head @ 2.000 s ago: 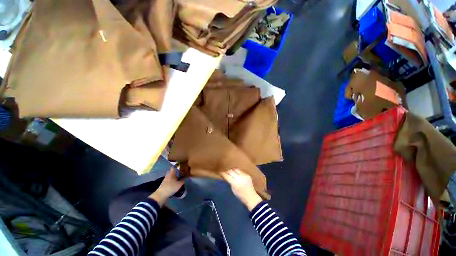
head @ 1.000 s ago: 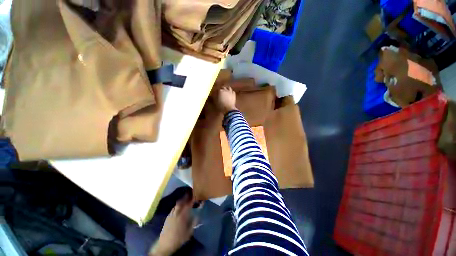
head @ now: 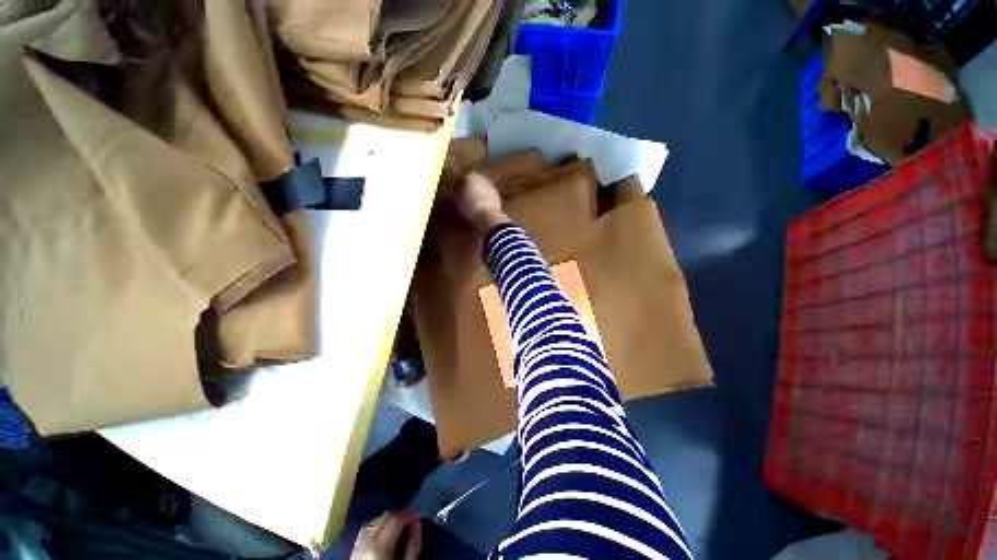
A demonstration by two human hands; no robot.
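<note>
A stack of folded brown bags [head: 645,295] lies beside the yellow-edged table, with an orange inner pocket [head: 579,287] facing up on the top piece. My right hand [head: 478,201] reaches over the stack to its upper left edge, with fingers partly hidden at the brown folds; its grip cannot be made out. My striped sleeve covers part of the orange pocket. My left hand [head: 387,536] is low at the bottom edge of the picture, partly cut off, with its hold unclear.
The yellow-edged table [head: 377,361] at left carries large brown panels [head: 98,273] and a dark tab [head: 344,194]. A blue bin [head: 569,66] stands behind. A red crate [head: 886,350] is at right, with a blue bin [head: 825,142] beyond. White sheets [head: 612,148] show under the stack.
The brown piece held by both hands two seconds ago is no longer held up; the orange pocket shows now. My right arm has reached across the stack. My left hand has dropped lower. The view has shifted.
</note>
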